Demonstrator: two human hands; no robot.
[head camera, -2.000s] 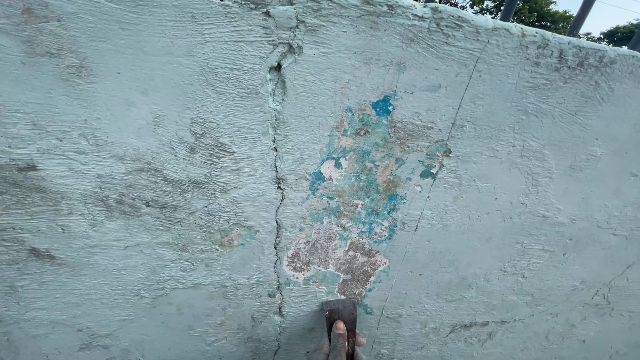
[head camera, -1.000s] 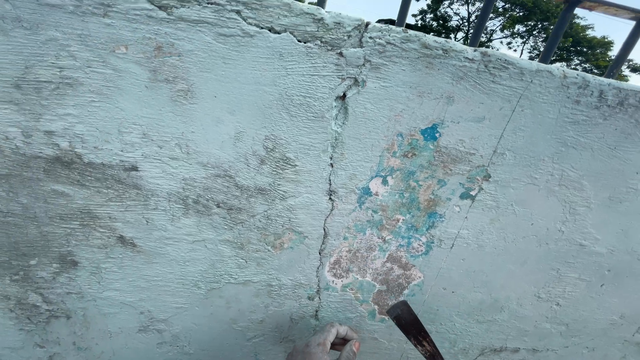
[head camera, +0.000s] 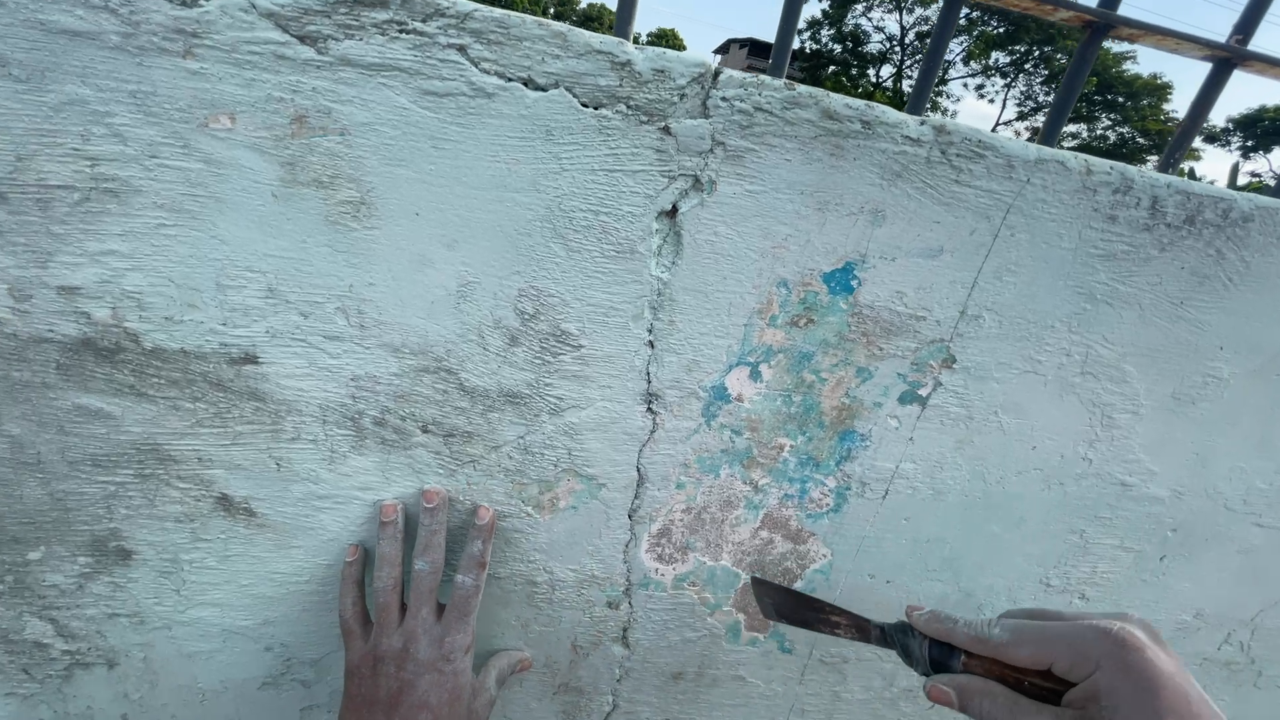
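My right hand (head camera: 1075, 655), at the lower right, is closed around the wooden handle of a scraper (head camera: 815, 610) with a dark, worn metal blade. The blade's tip lies over the lower end of a chipped patch (head camera: 790, 430) on the painted wall (head camera: 480, 230), where blue, teal, pinkish and bare grey layers show. To the left, my left hand (head camera: 420, 610) is spread against the wall, dusty, fingers apart and pointing up, with nothing in it. A jagged crack (head camera: 650, 370) runs down the wall between the left hand and the patch.
Along the wall's sloping top edge (head camera: 950, 130) stand metal railing bars (head camera: 935, 55), with a rusty crosspiece at the upper right. Trees (head camera: 1120, 105) and part of a building (head camera: 745, 55) are behind. A thin line crack (head camera: 975, 270) slants down right of the patch.
My left hand, earlier low near the crack with its fingers curled, is now spread on the wall farther left. The scraper's handle and my right hand have come into view. The view has shifted left and up.
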